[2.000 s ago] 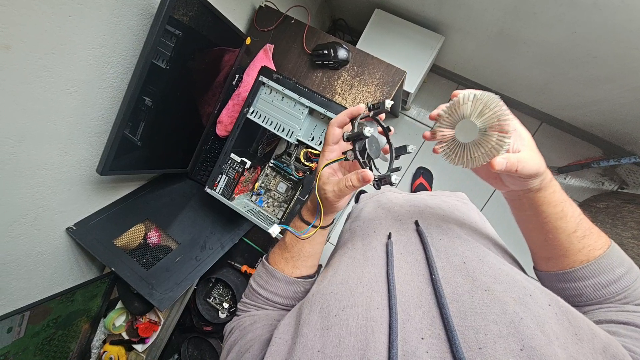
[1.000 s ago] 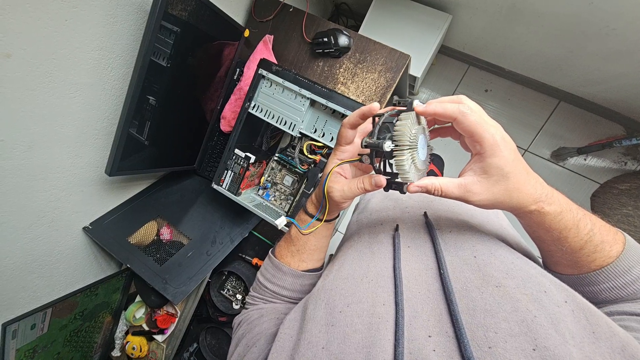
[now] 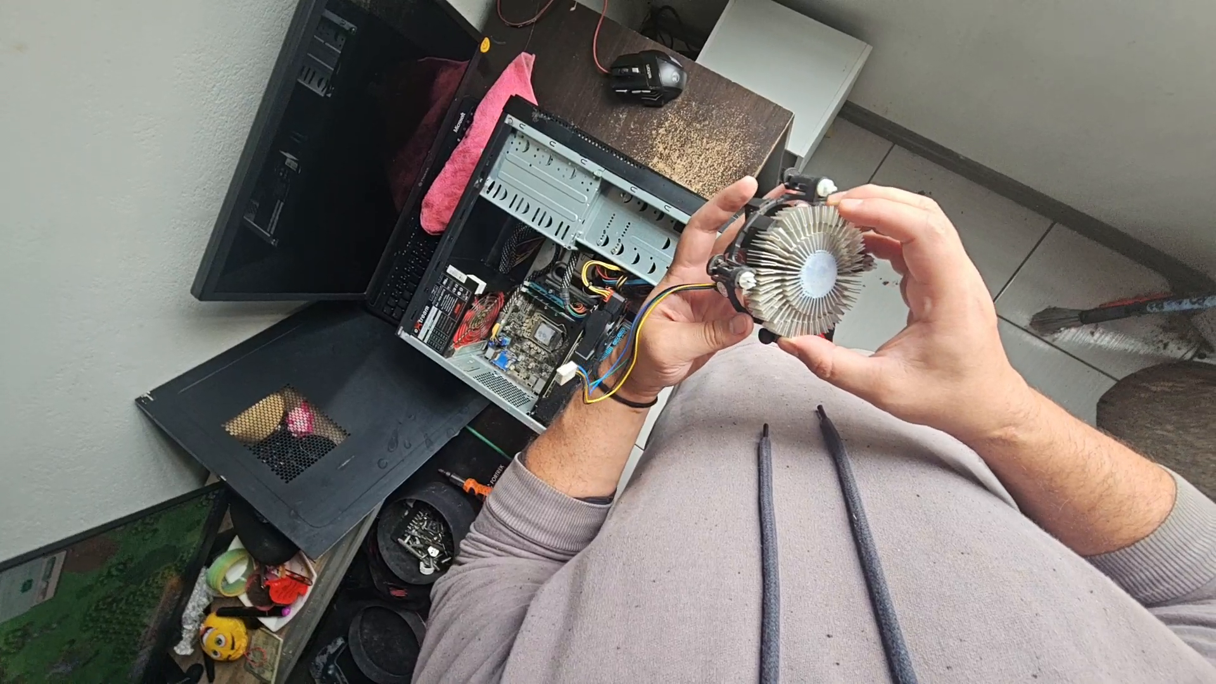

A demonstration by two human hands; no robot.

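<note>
My left hand (image 3: pixel 698 294) grips the black plastic frame of a CPU cooler fan (image 3: pixel 750 223), its thumb below and fingers above. Against that frame sits a round finned aluminium heatsink (image 3: pixel 807 271), its pale round core facing me. The fingertips of my right hand (image 3: pixel 926 304) hold the assembly at its upper and lower right edges. From the fan, yellow and blue wires run over my left wrist to a white connector (image 3: pixel 566 372). Left of my hands lies an opened computer case (image 3: pixel 589 204), its motherboard (image 3: pixel 532 337) and cables exposed.
A monitor (image 3: pixel 323 152), pink cloth (image 3: pixel 480 142) and black mouse (image 3: pixel 648 78) are around the case. The perforated side panel (image 3: pixel 351 408) leans lower left, near a tub of screws (image 3: pixel 423 537) and an orange-handled screwdriver (image 3: pixel 467 483). A brush (image 3: pixel 1073 316) lies at right.
The heatsink and fan frame were apart in separate hands two seconds ago and are now together. Since one second ago, the assembly has turned so the heatsink's core faces me more.
</note>
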